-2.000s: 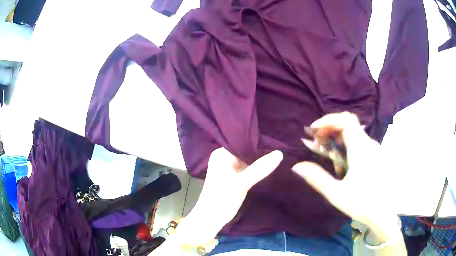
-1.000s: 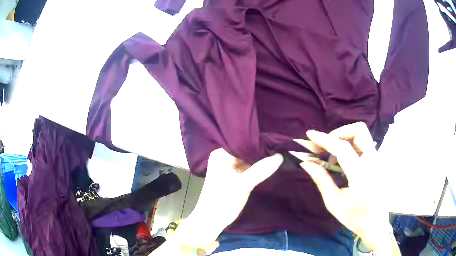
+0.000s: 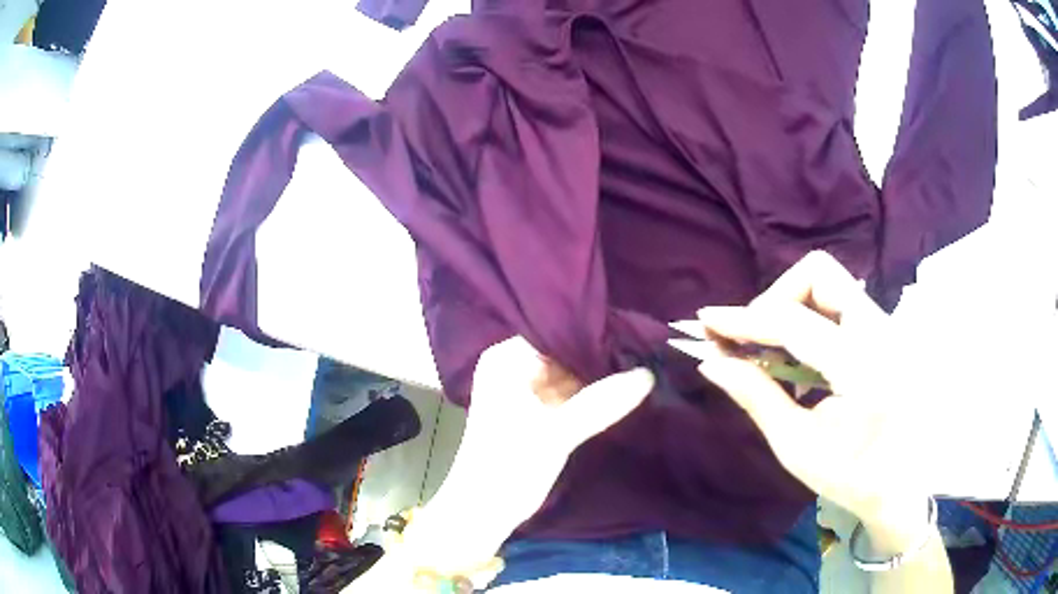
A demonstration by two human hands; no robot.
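A dark plum long-sleeved top (image 3: 685,209) lies over the white table and hangs over its near edge in front of me. My left hand (image 3: 545,418) grips a gathered fold of it near the lower middle, thumb pointing right. My right hand (image 3: 801,371) holds thread snips (image 3: 691,338) between thumb and fingers. Their two pointed blades point left, slightly apart, over the fabric just right of my left thumb. No loose thread can be made out. A sleeve (image 3: 238,221) bends out to the left, another (image 3: 942,151) lies at the right.
A crumpled purple pile (image 3: 128,441) hangs at lower left, beside a blue crate (image 3: 26,400). Dark and purple cloths (image 3: 279,504) lie below the table. A blue basket (image 3: 1027,555) stands at lower right. Another purple piece (image 3: 391,11) lies at the far side. My jeans (image 3: 603,565) are below.
My right hand has closed in from an open, blurred pose, and the snips now lie level, pointing left beside my left thumb. My left hand has stayed nearly in place on the fold.
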